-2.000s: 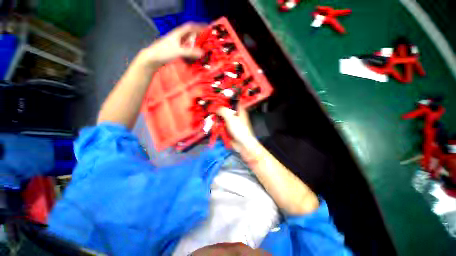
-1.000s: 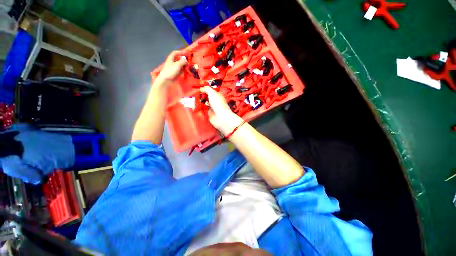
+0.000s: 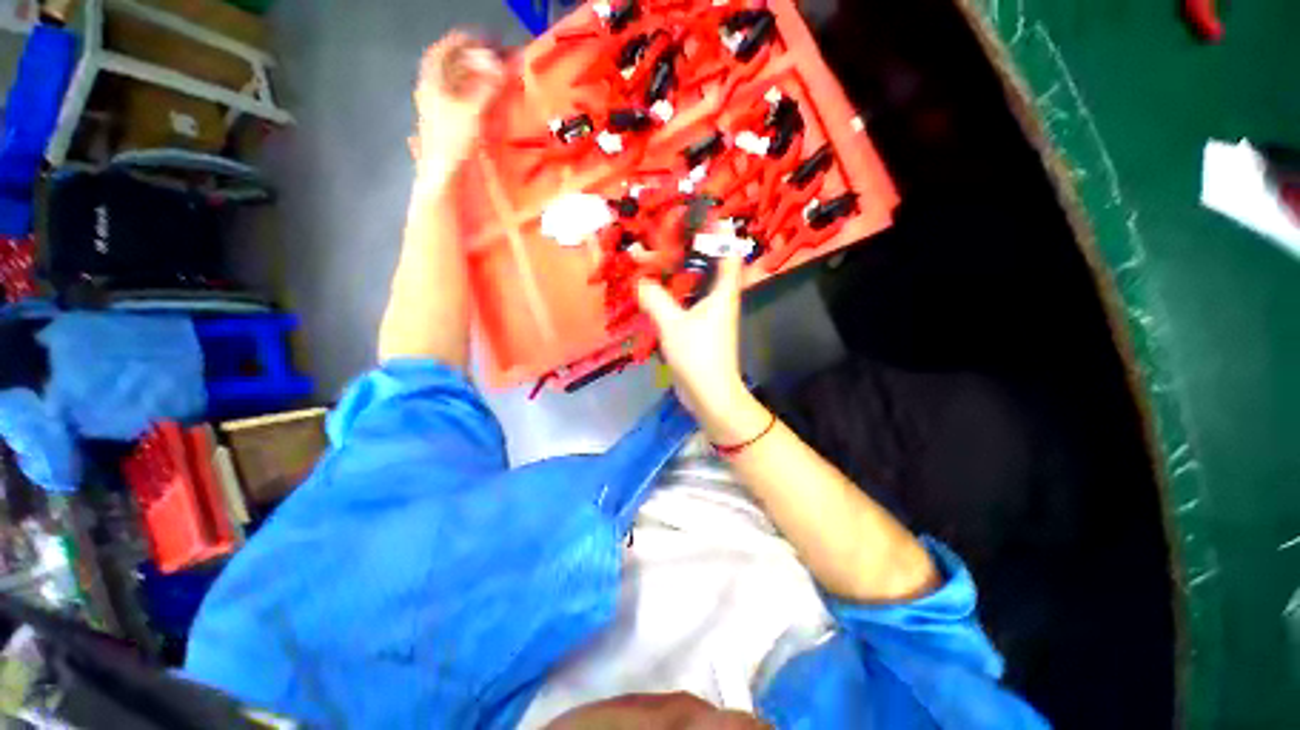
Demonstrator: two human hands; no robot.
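Observation:
A flat red-orange compartment tray (image 3: 520, 307) sits beside the bench edge. Its right and far cells hold many red clamps gripping black units (image 3: 827, 211); a white piece (image 3: 578, 218) lies near the middle. My right hand (image 3: 699, 335) is at the tray's near side, thumb and fingers around a red clamp with a black unit (image 3: 694, 278). My left hand (image 3: 456, 93) is blurred beside the tray's far left corner, fingers curled; whether it holds anything cannot be told.
The green bench top (image 3: 1126, 186) is at right, with a white paper piece (image 3: 1247, 193) and part of a red item. At left are a blue stool (image 3: 250, 357), red trays (image 3: 178, 492), a cardboard box (image 3: 278, 449) and a white-framed rack (image 3: 186, 79).
My left hand has moved up and away from the clamps to the tray's left side. My right hand has shifted right, onto a clamp at the near side. The view has shifted too.

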